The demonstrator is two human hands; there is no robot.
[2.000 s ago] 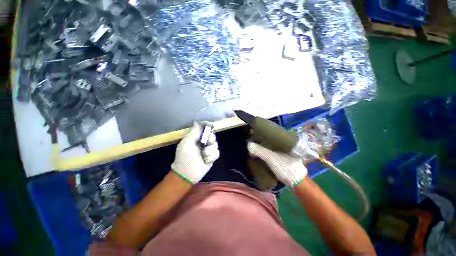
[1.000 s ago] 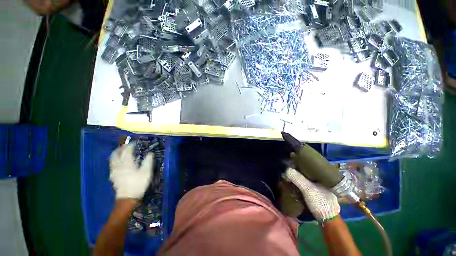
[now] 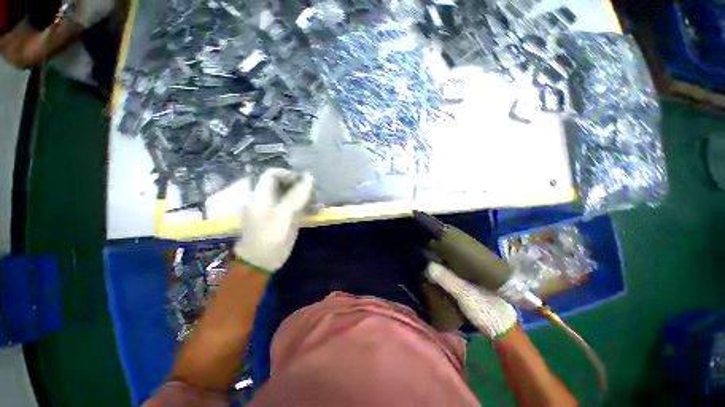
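My left hand (image 3: 272,219), in a white knitted glove, is over the table's near edge at the lower border of the heap of dark grey brackets (image 3: 215,111). Something dark shows between its fingers, but blur hides whether it grips a bracket. My right hand (image 3: 471,302), also gloved, is closed round the grip of the olive-green air tool (image 3: 471,256). The tool's dark nose points up and left at the yellow table edge (image 3: 358,212). The shiny thin pins (image 3: 389,95) lie in a loose pile mid-table.
Clear plastic bags (image 3: 620,119) lie at the table's right end. A left blue bin (image 3: 135,298) holds metal parts, and a right blue bin (image 3: 608,258) holds clear bags. A tan hose (image 3: 576,338) trails from the tool. Another person's arm (image 3: 28,44) shows top left.
My left hand has moved from above the left bin up and right to the bracket heap. My right hand still holds the tool near the table edge. The camera view has shifted.
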